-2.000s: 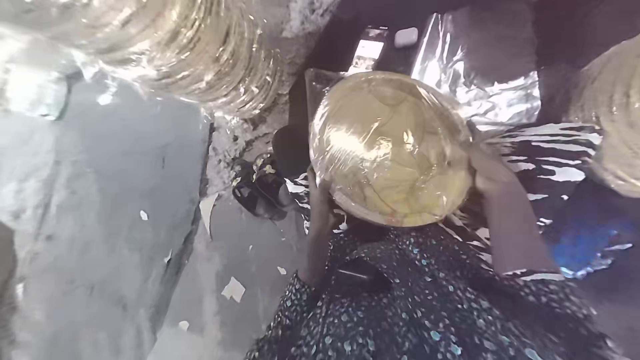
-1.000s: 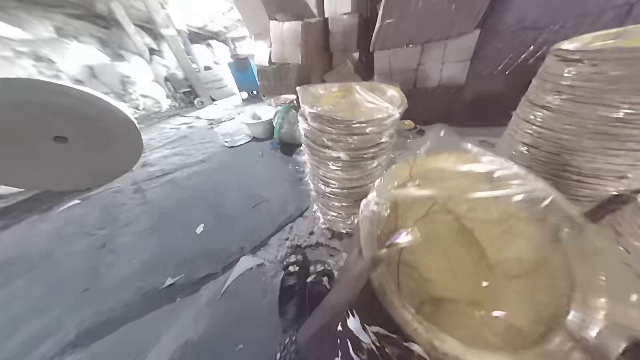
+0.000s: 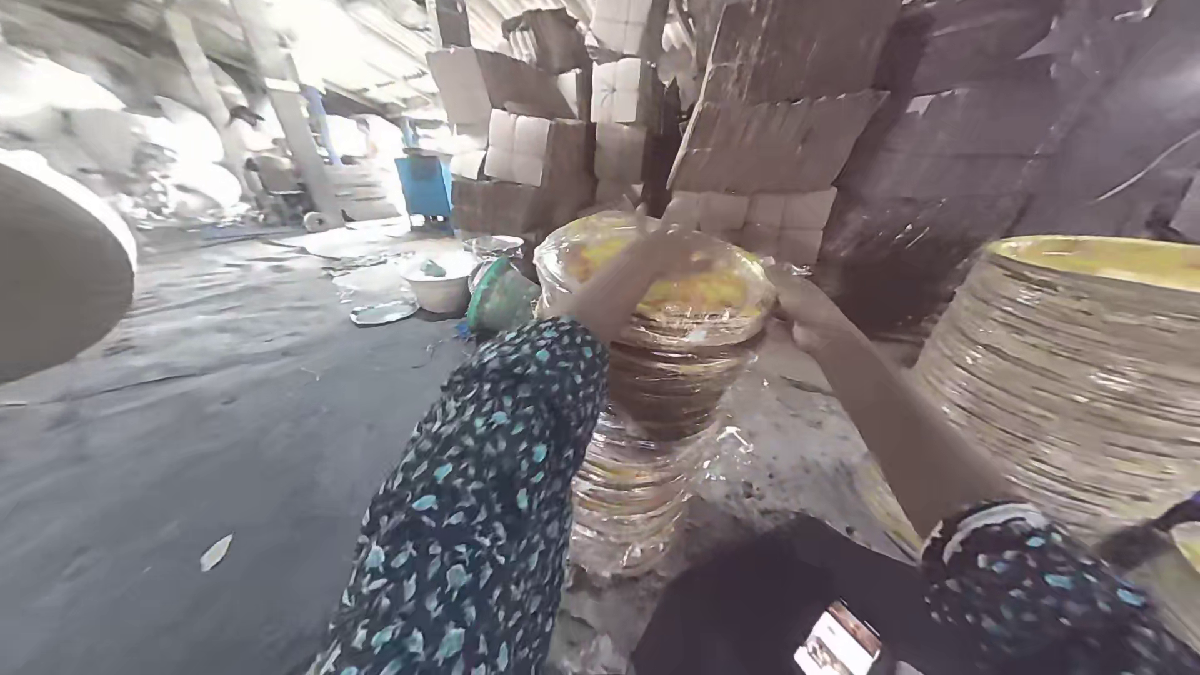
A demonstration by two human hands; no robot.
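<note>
A tall stack of round, shallow yellowish pieces in clear plastic wrap stands on the floor in front of me. On its top lies a wrapped round piece with a yellow inside. My left hand reaches over this top piece and touches its plastic near the far side; its fingers are blurred. At the right rim is my right hand, with its fingers at the edge of the plastic. Whether either hand grips the piece cannot be told. A phone with a lit screen lies on dark cloth near me.
Another tall stack of round pieces stands at the right. Cardboard boxes are piled behind. A white basin, a green container and a blue bin are beyond, at left. A large round object juts in at the left edge. A person is far back.
The wrapped round piece, held near my body two seconds ago, is now on top of the middle stack with both hands at it. The view has swung up from my lap.
</note>
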